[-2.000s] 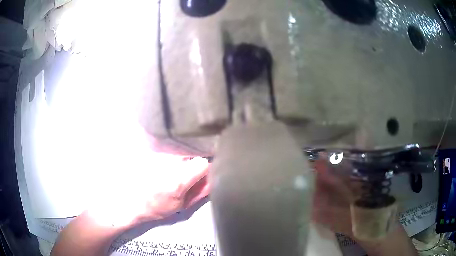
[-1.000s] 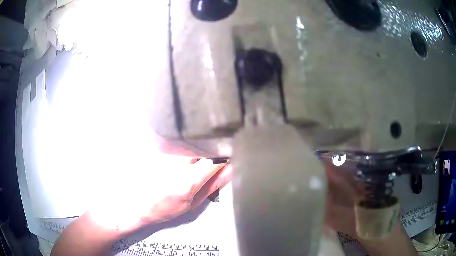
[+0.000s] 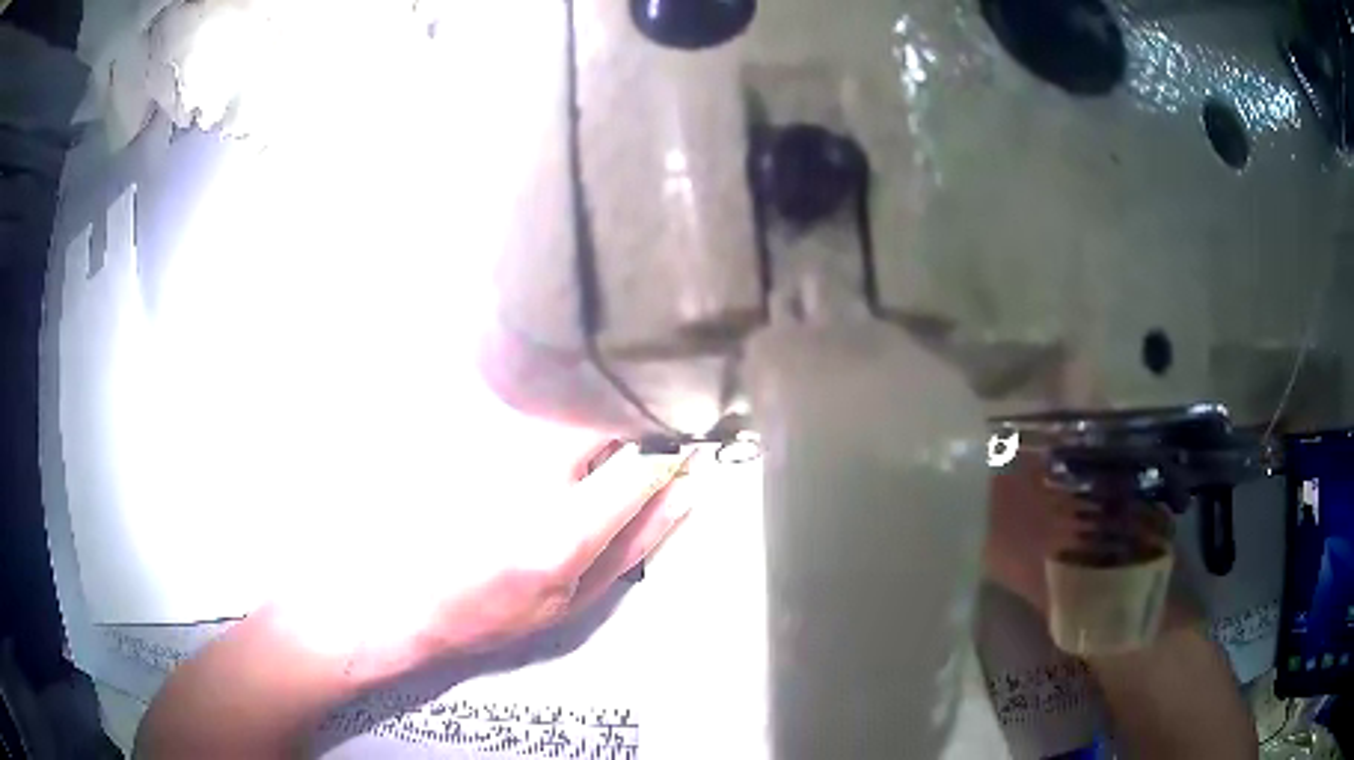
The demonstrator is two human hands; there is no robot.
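Observation:
My left hand [image 3: 520,609] lies on the pale table left of the guard, its fingers pointing toward the needle area and partly bleached by glare. White cloth [image 3: 691,639] shows beside and below its fingers; whether the fingers grip it cannot be told. My right hand [image 3: 1025,520] is mostly hidden behind the whitish take-up lever guard [image 3: 876,549] and the tension dial [image 3: 1106,594]; only part of it and the forearm show. The off-white sewing machine head [image 3: 980,223] overhangs both hands. Needle and presser foot cannot be made out.
A white panel [image 3: 92,446] lies flat at the far left. Crumpled cream cloth [image 3: 141,74] is at the back left. The printed ruler [image 3: 505,731] runs along the front edge. A smartphone [image 3: 1322,564] with a lit screen stands at the right edge. Glare covers the left centre.
The machine head and guard have shifted right in the picture as the view moved. My left fingers show more clearly beside the guard, with more white cloth visible between them and it.

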